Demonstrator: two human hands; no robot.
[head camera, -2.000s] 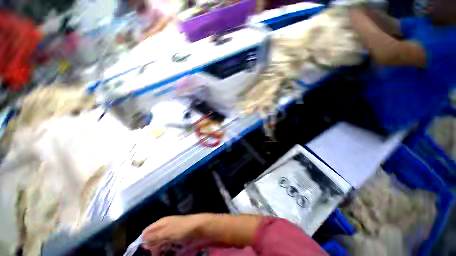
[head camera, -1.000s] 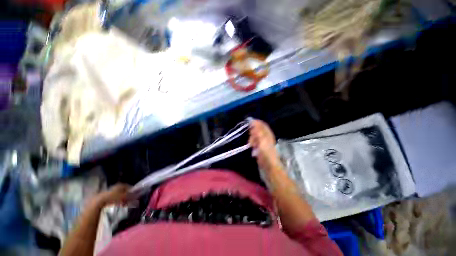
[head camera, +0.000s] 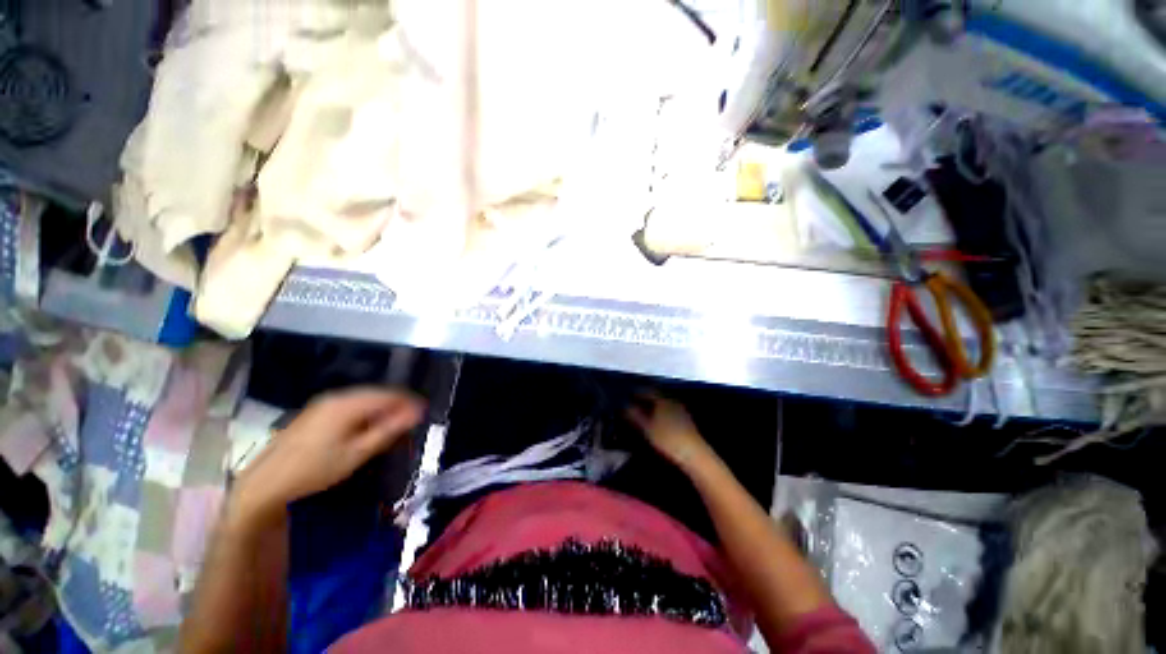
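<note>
Narrow white tape (head camera: 512, 470) lies in a loose bundle across my lap, just below the table edge. My left hand (head camera: 335, 441) is above and left of the tape, slightly blurred, with no tape visible in it. My right hand (head camera: 661, 424) is at the tape's right end, near the dark table edge; its fingertips are dark and I cannot tell if they hold anything. The shears (head camera: 940, 326), with red and orange handles, lie on the table's right part. Cream fabric (head camera: 320, 141) is heaped on the table at the left.
The ruler strip (head camera: 588, 322) runs along the table's front edge. The sewing machine (head camera: 1049, 64) is at the upper right. Beige ties (head camera: 1125, 339) hang at the right. A plastic-wrapped packet (head camera: 895, 562) is right of my lap; patchwork fabric (head camera: 128, 473) is at the left.
The view has turned and shifted toward the table. The tape that was stretched between my hands now lies slack on my lap, and my left hand has risen away from it.
</note>
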